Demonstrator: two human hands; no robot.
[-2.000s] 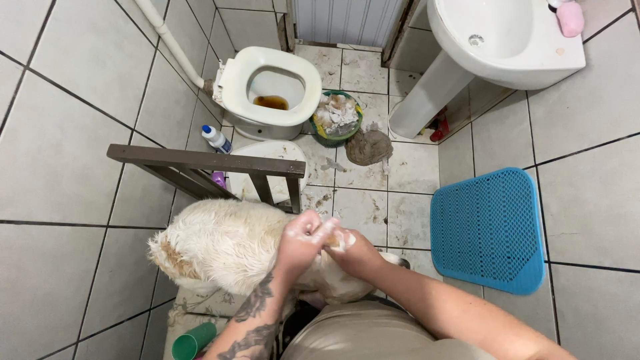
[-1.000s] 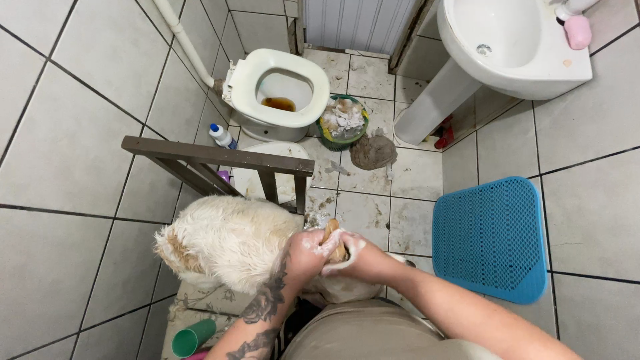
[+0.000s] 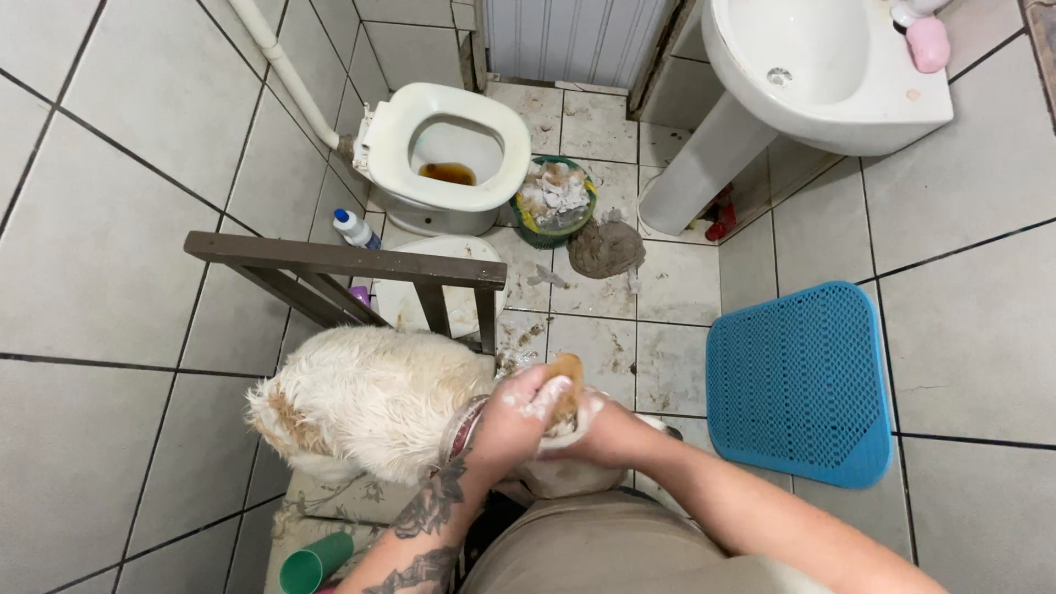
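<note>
A wet, white-and-tan dog [image 3: 371, 396] stands below me, its rump to the left, its head mostly hidden under my hands. Around its neck is a reddish collar [image 3: 468, 426]. My left hand [image 3: 516, 412], with white lather on the fingers, is closed around one side of the dog's tan ear [image 3: 566, 384]. From the other side my right hand [image 3: 590, 425], also lathered, grips the same ear near its base. The dog's dark nose [image 3: 674, 432] shows just beyond my right wrist.
A brown wooden chair back [image 3: 346, 257] rises beside the dog. Behind it are a toilet [image 3: 516, 140], a full waste basket [image 3: 549, 235] and a grey cloth [image 3: 606, 247]. A blue plastic mat [image 3: 800, 384] leans right, below the sink [image 3: 874, 107]. A green cup [image 3: 318, 561] lies lower left.
The tan ear stands up more plainly between my hands than two seconds ago. The reddish collar now shows beside my left wrist. The dog's body has stayed in about the same place.
</note>
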